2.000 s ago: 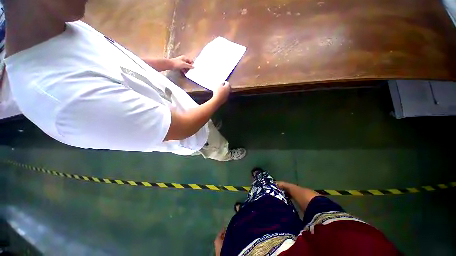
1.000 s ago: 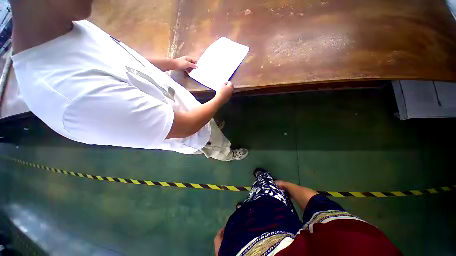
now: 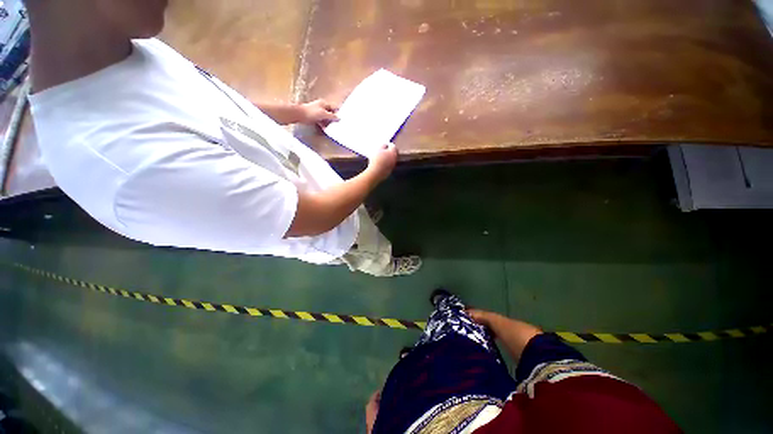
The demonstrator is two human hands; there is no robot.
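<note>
A white page-size sheet (image 3: 375, 112) is held in both hands of a person in white at the near edge of the brown table (image 3: 542, 76). One of that person's hands is at its left side, the other at its near corner. My right hand (image 3: 480, 316) is small and partly hidden beside my patterned trousers; its fingers do not show clearly. My left hand (image 3: 373, 405) shows only as a small part at my left side, mostly hidden by my clothes. Neither of my hands touches the sheet or the table.
The person in white (image 3: 186, 169) stands ahead on the left, against the table. A white box-like unit (image 3: 725, 176) is under the table at the right. Yellow-and-black tape (image 3: 280, 313) crosses the green floor (image 3: 212, 360) at my feet.
The view has shifted slightly, so the person, sheet and table appear a little further right and lower. The person still holds the sheet. My hands have hardly moved.
</note>
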